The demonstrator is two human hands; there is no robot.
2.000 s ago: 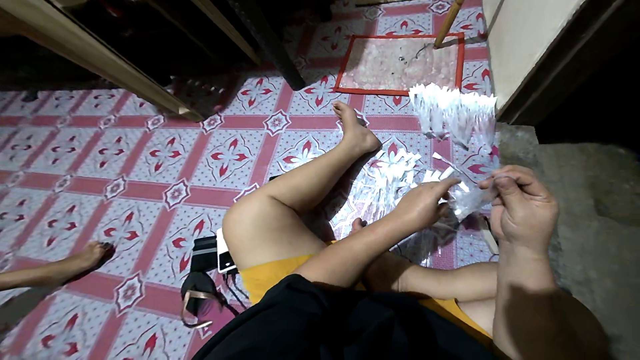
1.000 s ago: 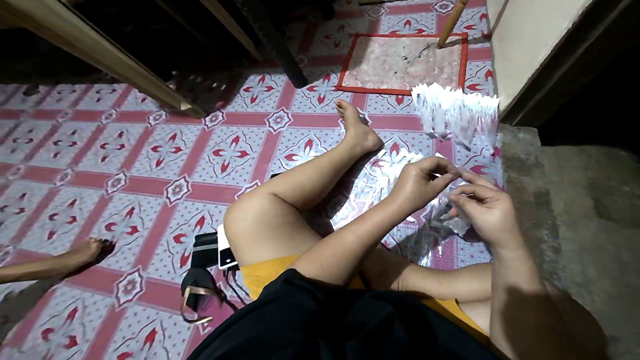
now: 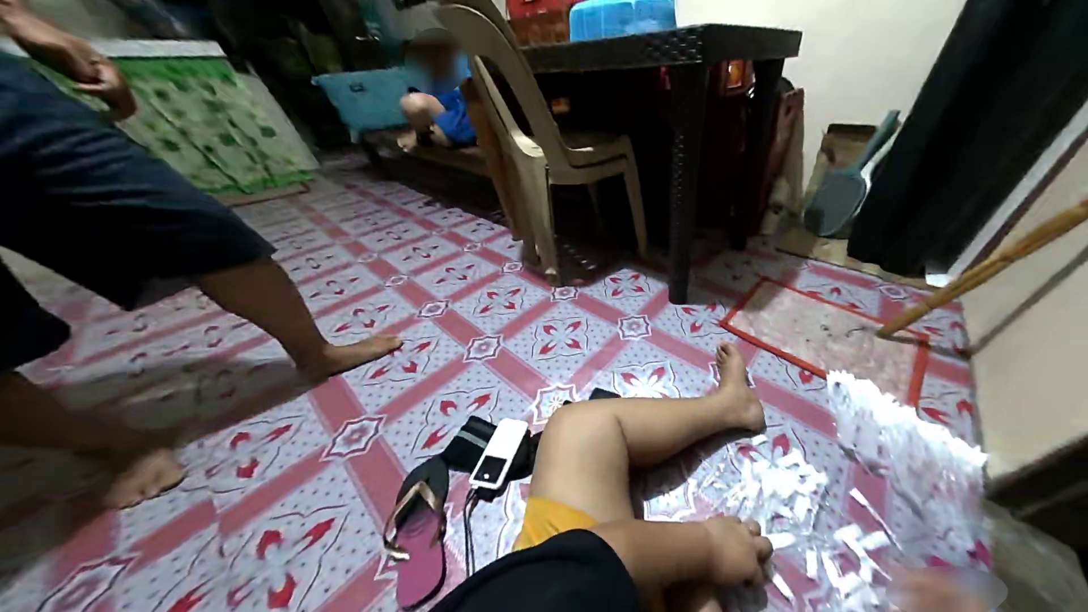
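My left hand [image 3: 738, 551] rests low over the floor with its fingers curled, at the edge of a loose pile of small white strips [image 3: 778, 493]; whether it holds a strip is unclear. My right hand [image 3: 943, 591] is a blur at the bottom edge, beside a faint clear plastic shape, and its fingers cannot be made out. Behind it lies a row of white strips in clear plastic [image 3: 905, 459], side by side on the patterned floor covering.
At the left a person [image 3: 110, 187] stands barefoot; another person [image 3: 446, 110] sits farther back. A plastic chair [image 3: 531, 153] and dark table [image 3: 680, 51] stand ahead. A flip-flop [image 3: 421, 544] and white device with a cable [image 3: 500, 455] lie beside my leg. A red-edged mat [image 3: 833, 331] lies right.
The view has swung up and left, bringing more of the room in. My hands, together over the strips before, are now apart. The person at left shows up to the waist.
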